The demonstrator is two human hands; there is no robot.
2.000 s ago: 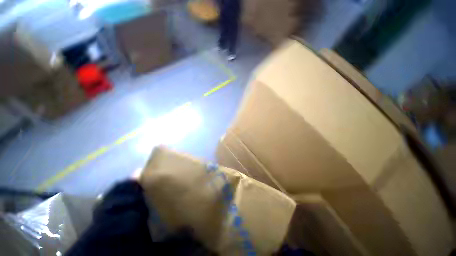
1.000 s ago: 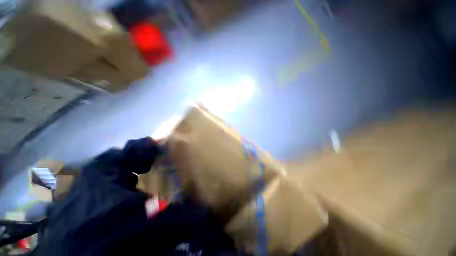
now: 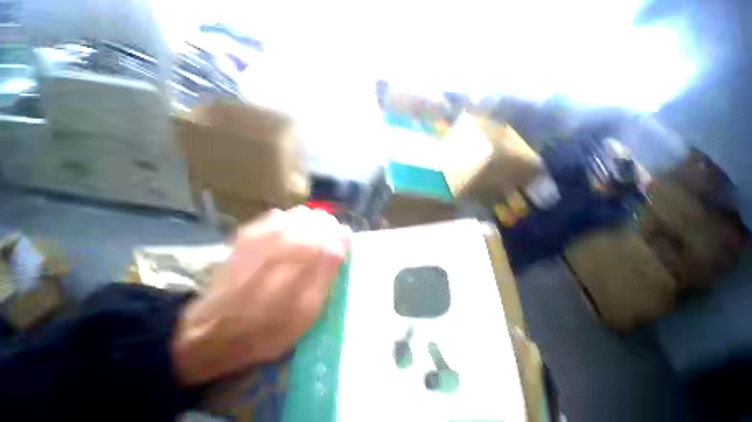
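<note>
A printed box [image 3: 429,330] stands large in front of me, with a white face, a dark rounded square, two small dark shapes and a green side. Its bottom is cut off by the picture's edge. My left hand [image 3: 264,288], bare below a dark sleeve, comes in from the left and grips the box at its upper left edge, over the green side. The hand is blurred and its fingertips are hard to make out. My right hand is not in view.
An open carton [image 3: 239,157] stands beyond my hand, beside a pale panel [image 3: 115,132]. Another carton [image 3: 491,157] is near a green-sided box [image 3: 419,180]. A person in dark clothing [image 3: 552,198] is at the right, by a brown carton [image 3: 622,276]. Grey floor shows.
The view has swung from the floor and large cartons to a crowded area. The brown piece with blue lettering is no longer clearly seen; the printed box now shows at my left hand.
</note>
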